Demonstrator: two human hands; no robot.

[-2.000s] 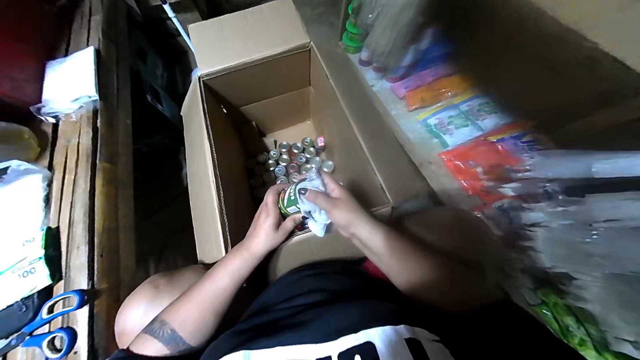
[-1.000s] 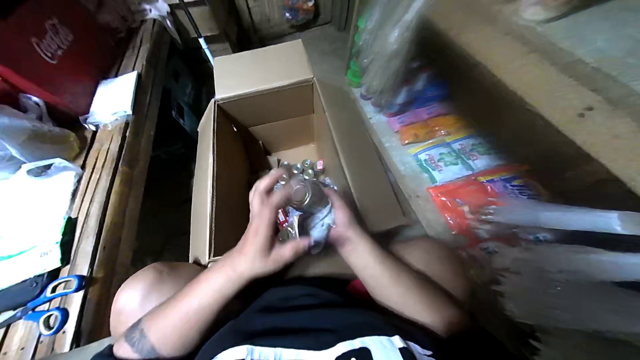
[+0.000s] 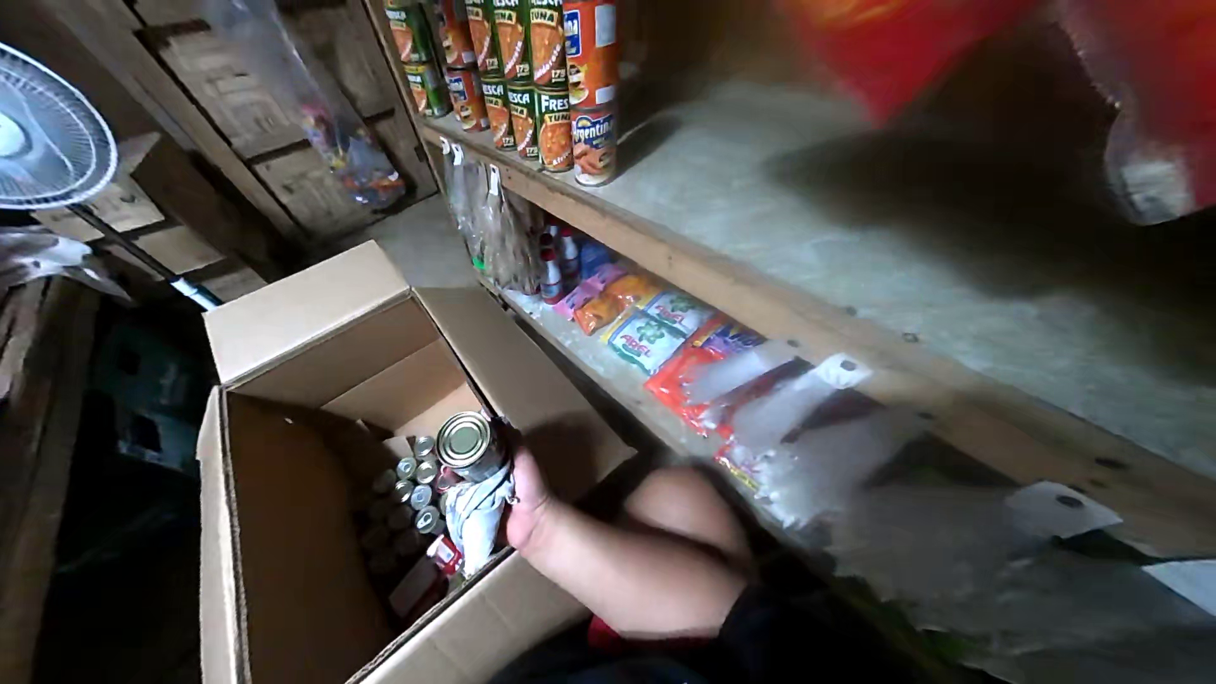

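Note:
Over the right side of an open cardboard box (image 3: 541, 399), my right hand (image 3: 528, 503) holds a food can (image 3: 465, 445) with its metal end facing up. A pale cloth (image 3: 475, 518) hangs from the same hand, against the can. Below, inside the box, stand several small cans or jars with metal tops (image 3: 421, 495), and a red-labelled item (image 3: 444, 553) lies near them. My left hand is outside the view.
Stacked tuna and meat cans (image 3: 556, 128) stand on a shelf (image 3: 760, 275) at the upper right. Detergent packets (image 3: 646, 340) lie on the level below, with clear plastic bags (image 3: 807, 456) hanging in front. A fan (image 3: 38, 133) stands at the left.
The view has swung toward the shelf on the right. Both hands were at the can and cloth before; now only my right hand holds them, and my left hand has left the view.

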